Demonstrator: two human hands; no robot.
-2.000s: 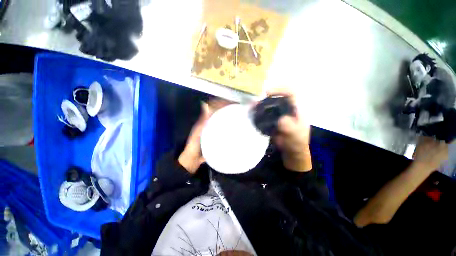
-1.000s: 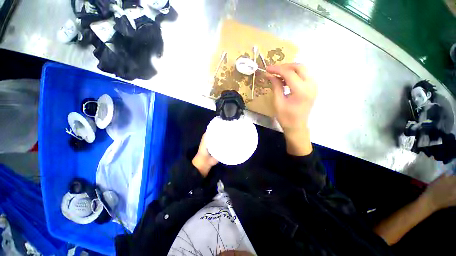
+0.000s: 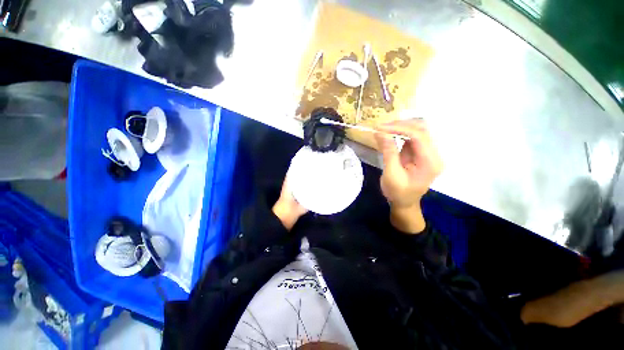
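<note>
My left hand [image 3: 290, 205] holds a white disc [image 3: 324, 179] from below and behind, most of its fingers hidden by the disc. A black hair piece [image 3: 324, 130] sits at the disc's upper edge. My right hand [image 3: 410, 158] holds a cotton swab [image 3: 356, 127] like a pencil, its tip at the top of the hair piece. The small white cup [image 3: 351, 72] stands on the stained cardboard pad [image 3: 331, 26] with several spare swabs.
A large blue bin [image 3: 89, 205] at left holds white and black hat-and-hair parts [image 3: 118, 254] and a pale liner sheet. Black-and-white figurine parts [image 3: 188, 51] lie on the metal bench [image 3: 263, 82]. Another person's forearm [image 3: 581, 301] shows at lower right.
My right hand has taken up a swab and moved its tip from beside the cup to the hair piece. The disc now lies face up in my left hand. The figurine at right is blurred and mostly gone.
</note>
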